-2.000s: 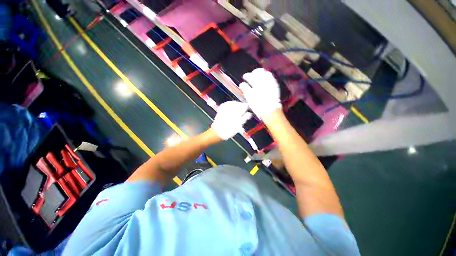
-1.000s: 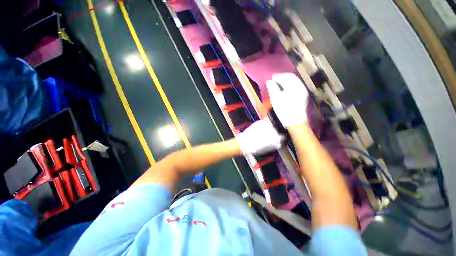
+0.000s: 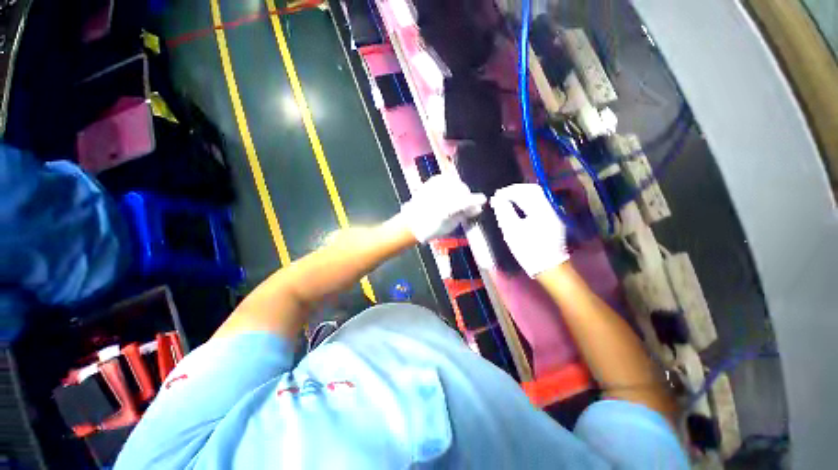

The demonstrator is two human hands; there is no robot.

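Observation:
My left hand (image 3: 443,207), in a white glove, is over the front edge of the pink shelf (image 3: 560,312), its fingertips pointing right. My right hand (image 3: 533,229), also gloved in white, is just right of it over the shelf, fingers curled with thumb and fingertips close together. The two hands' fingertips nearly meet. Whether either holds something small cannot be told. Black units (image 3: 482,151) lie on the shelf just beyond the hands, blurred. A bright blue cable (image 3: 526,101) runs down beside my right hand.
Cream power strips (image 3: 651,179) with black adapters (image 3: 669,326) line the shelf's right side. A red-orange tray (image 3: 559,384) is nearer me. A lower row holds red-orange pieces (image 3: 464,285). At left are a bin of red parts (image 3: 138,367), a blue stool (image 3: 188,234) and a person's blue clothing (image 3: 60,229).
The view has turned and moved along the shelf. My hands have come from overlapping to fingertips nearly facing each other. The bright blue cable now shows beside my right hand.

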